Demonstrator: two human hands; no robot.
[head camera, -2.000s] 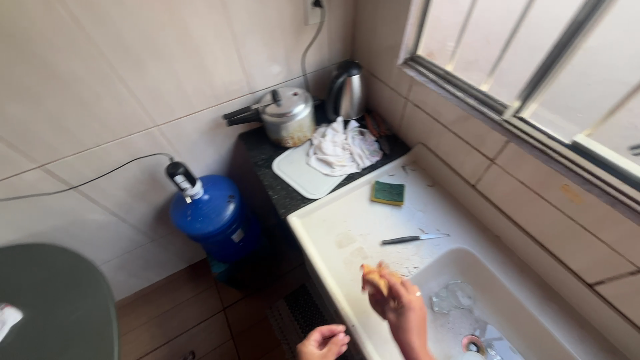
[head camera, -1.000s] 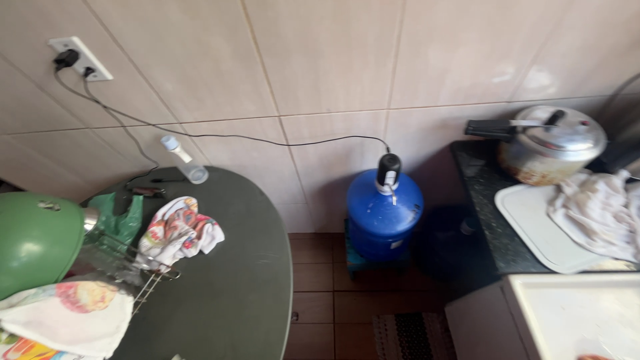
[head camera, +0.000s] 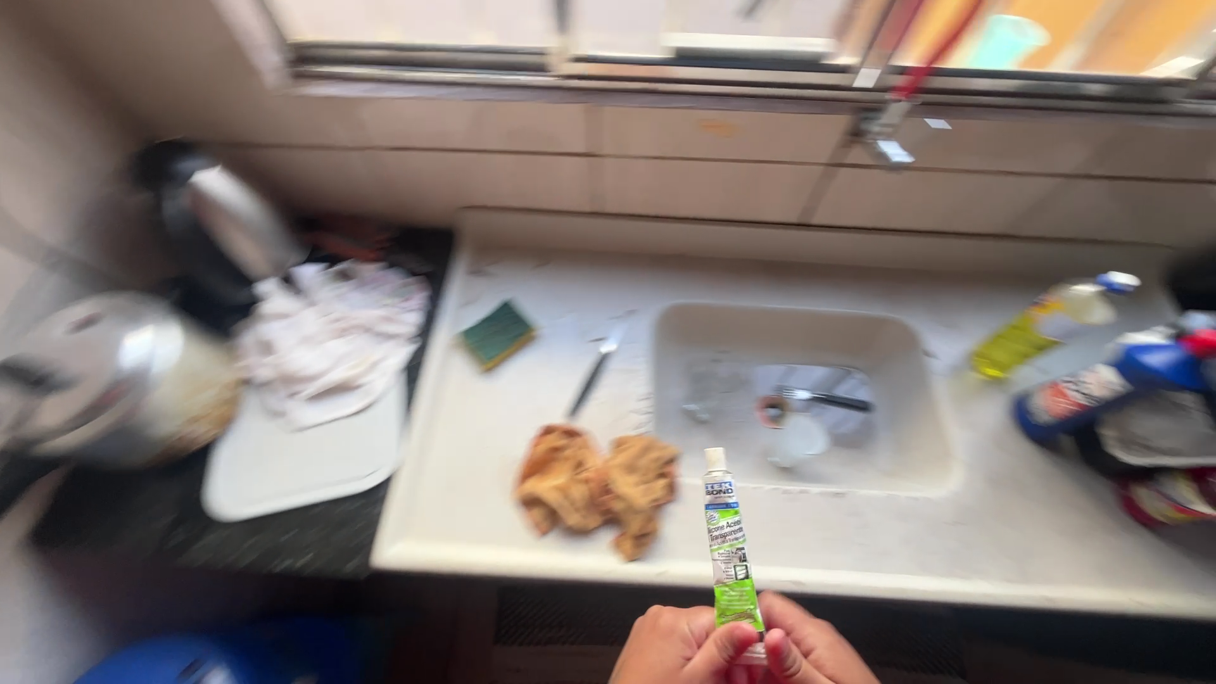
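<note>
A green and white tube of silicone sealant (head camera: 731, 551) stands upright, its white cap at the top. My left hand (head camera: 679, 646) and my right hand (head camera: 807, 646) both grip its bottom end, close together at the lower edge of the view. Beyond them on the white sink counter lies a crumpled orange-brown cloth (head camera: 598, 484). Behind the cloth are a knife with a dark handle (head camera: 593, 378) and a green and yellow sponge (head camera: 498, 334). A fork with a black handle (head camera: 825, 398) and some clear items lie in the sink basin (head camera: 807, 475).
At the left are a pressure cooker (head camera: 123, 380), an electric kettle (head camera: 237, 218) and a white cloth (head camera: 332, 332) on a white board (head camera: 304, 475). A bottle of yellow liquid (head camera: 1035, 332) and a blue bottle (head camera: 1092, 389) lie at the right. A faucet (head camera: 888, 138) is on the wall.
The view has swung from the table and blue water jug to the sink. Both hands now hold the sealant tube. The brown cloth lies on the counter.
</note>
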